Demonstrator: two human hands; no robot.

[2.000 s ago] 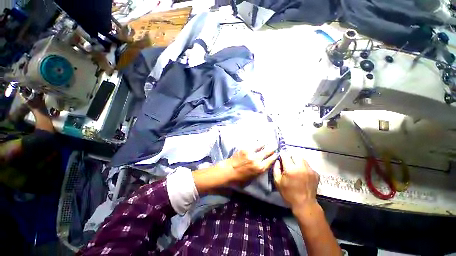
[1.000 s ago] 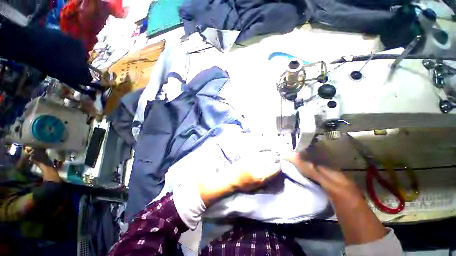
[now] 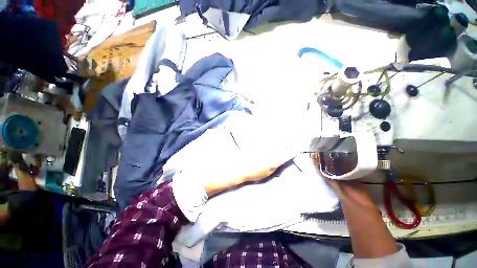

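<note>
The grey-blue garment [image 3: 157,125] lies over the table to the left, its pale part washed out by the lamp and running to the sewing machine [image 3: 429,115]. My left hand [image 3: 261,172] reaches from the left onto the pale cloth, its fingers near the presser foot area and lost in glare. My right hand [image 3: 345,188] is at the machine's needle end, its fingers partly hidden behind the machine head. I cannot tell if either hand grips the cloth.
Red and yellow scissors [image 3: 402,209] lie on the machine bed at right. Dark garments [image 3: 287,15] lie at the far side. A brown board [image 3: 115,55] is at back left. A neighbouring machine with a teal handwheel [image 3: 20,132] and another person's hand [image 3: 25,178] are at far left.
My hands have moved from in front of the machine, where they met at the cloth edge, to its needle end. The cloth moved with them. The view has shifted.
</note>
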